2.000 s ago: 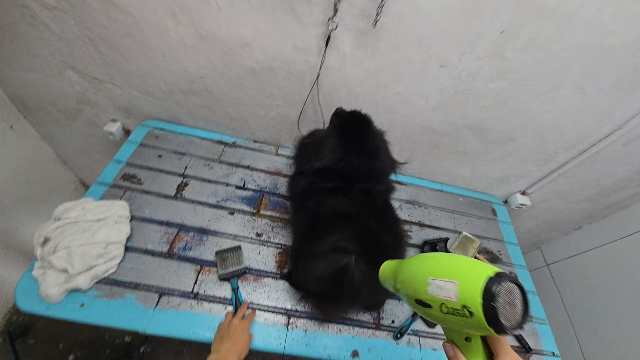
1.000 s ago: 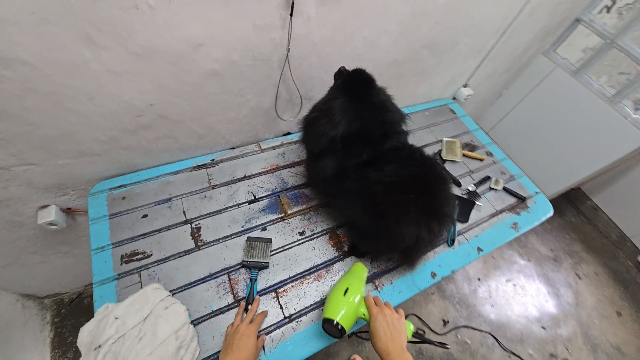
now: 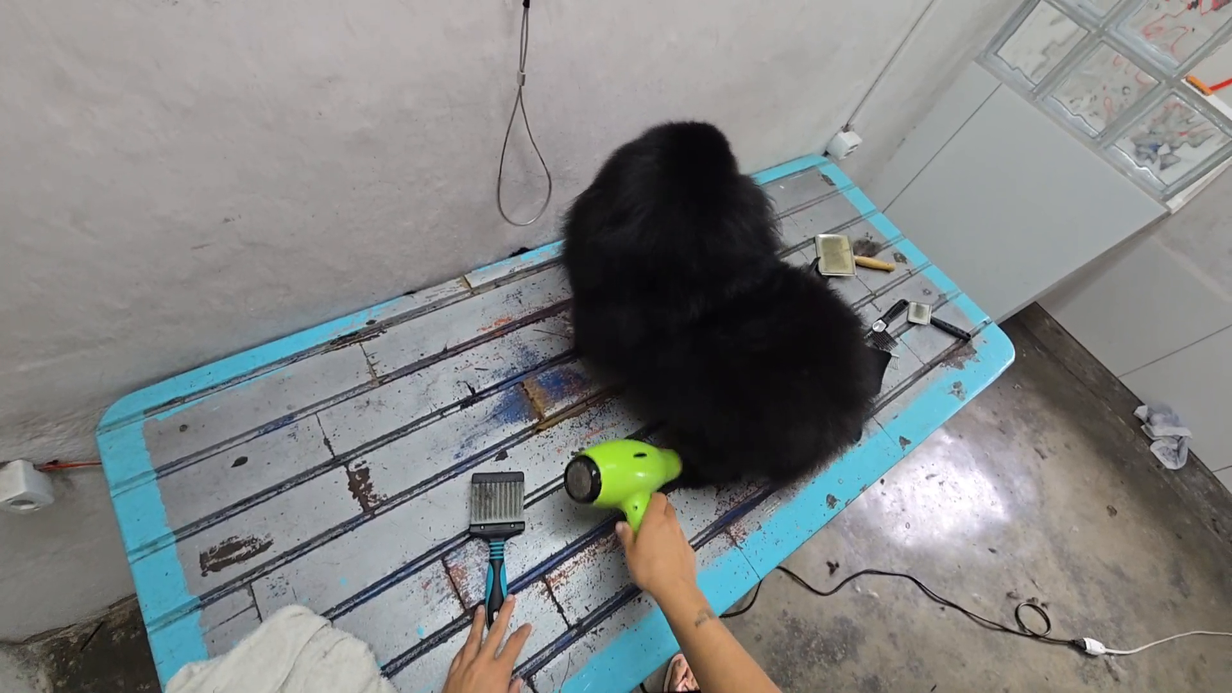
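My right hand (image 3: 662,551) grips the handle of a lime-green hair dryer (image 3: 621,474), whose nozzle points right at the fur of a long-haired black animal (image 3: 712,318). The animal rests on a worn slatted table (image 3: 289,433) with a blue rim; its face is hidden. My left hand (image 3: 488,654) lies at the table's near side, fingers spread, fingertips at the end of the handle of a slicker brush (image 3: 498,510). That brush lies flat with its bristle side up. Whether the fingers press on the handle is unclear.
A pale towel (image 3: 284,659) lies at the near left corner. Slicker brushes (image 3: 834,255) (image 3: 919,313) and a dark-handled grooming tool (image 3: 887,322) lie right of the animal. A wire loop (image 3: 525,159) hangs by the wall. A black power cord (image 3: 895,575) runs across the floor.
The hair dryer has turned from nozzle left to nozzle right and is now by the animal's near side. The view has swung and shifted. My left hand stays near the brush handle.
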